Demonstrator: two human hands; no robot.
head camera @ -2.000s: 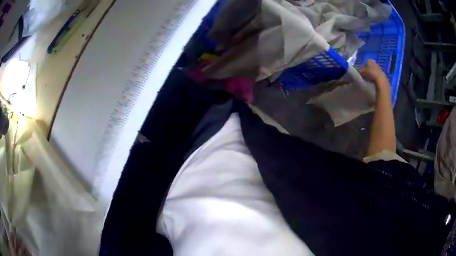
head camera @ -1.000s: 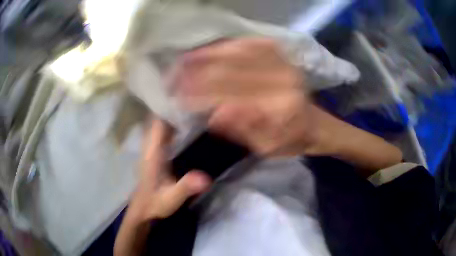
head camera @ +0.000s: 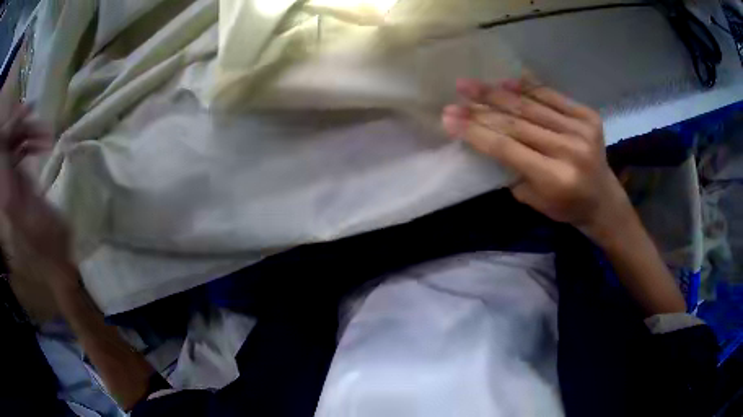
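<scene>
A large light beige garment panel (head camera: 269, 175) lies spread over the table edge in front of me, with folds bunched at the left. A smaller blurred piece of pale cloth (head camera: 367, 81) lies on it near the bright glow at the top. My right hand (head camera: 542, 147) rests palm down at the right end of the cloth, fingers pointing left; whether it grips the cloth is unclear. My left hand (head camera: 28, 163) is blurred at the left edge beside the bunched cloth, its hold unclear. The needle area is hidden in the glow.
Black-handled scissors (head camera: 696, 45) lie at the far right of the white table (head camera: 652, 114). A blue crate (head camera: 721, 313) with pale cloth (head camera: 721, 212) is at the lower right. More pale cloth (head camera: 213, 346) hangs at the lower left.
The view has turned back from the crate to the table. My hands were together over cloth a second ago and are now wide apart, with the panel spread between them.
</scene>
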